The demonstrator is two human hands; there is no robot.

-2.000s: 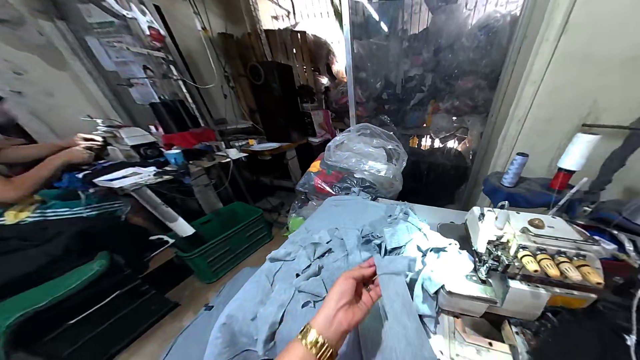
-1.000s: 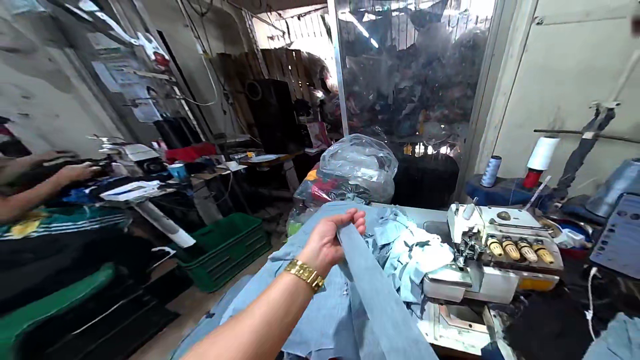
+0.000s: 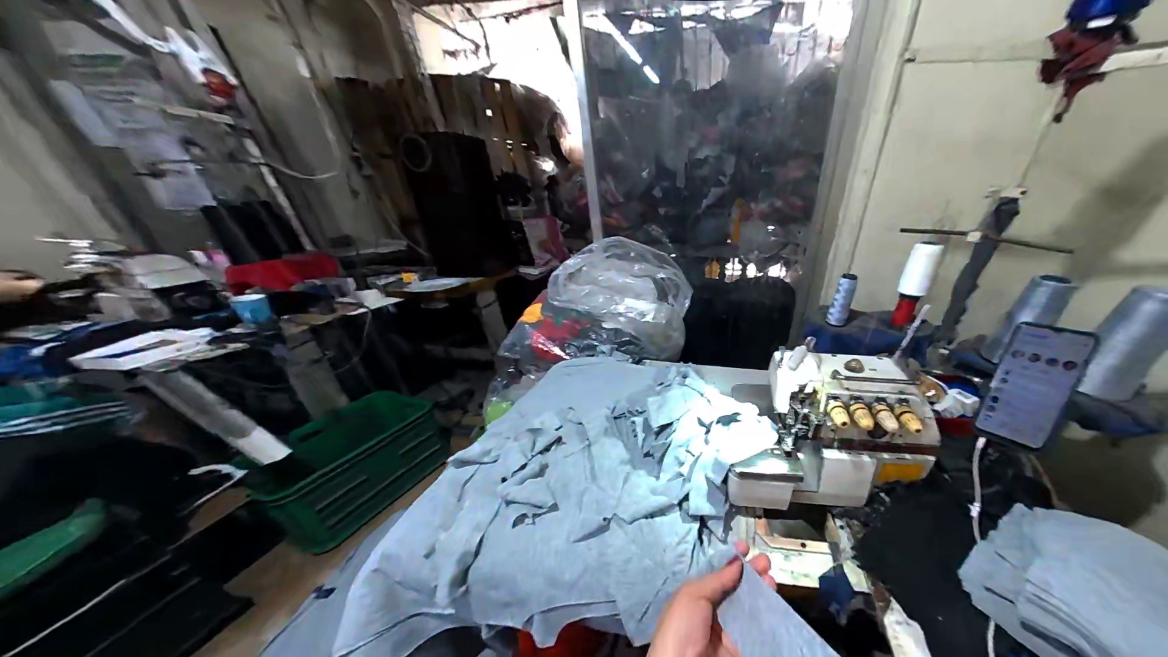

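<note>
My left hand [image 3: 707,607], low in the view right of the middle, pinches the edge of a grey-blue fabric piece [image 3: 776,620] between thumb and fingers. The piece runs down to the right out of the frame. Just beyond the hand, a crumpled heap of grey-blue cut fabric [image 3: 566,520] covers the table, with paler small pieces [image 3: 712,429] bunched on top. Right of the heap stands an overlock sewing machine [image 3: 853,411] with several yellowish tension dials. My right hand is not in view.
Folded grey-blue fabric [image 3: 1077,575] lies at the lower right, below a propped phone [image 3: 1036,383]. Thread cones [image 3: 922,269] stand behind the machine. A clear plastic bag [image 3: 620,301] sits beyond the heap, a green crate [image 3: 347,474] at left. A person's hand [image 3: 18,285] shows at far left.
My left hand has moved down and to the right from the middle of the heap, holding fabric. The view has turned somewhat to the right.
</note>
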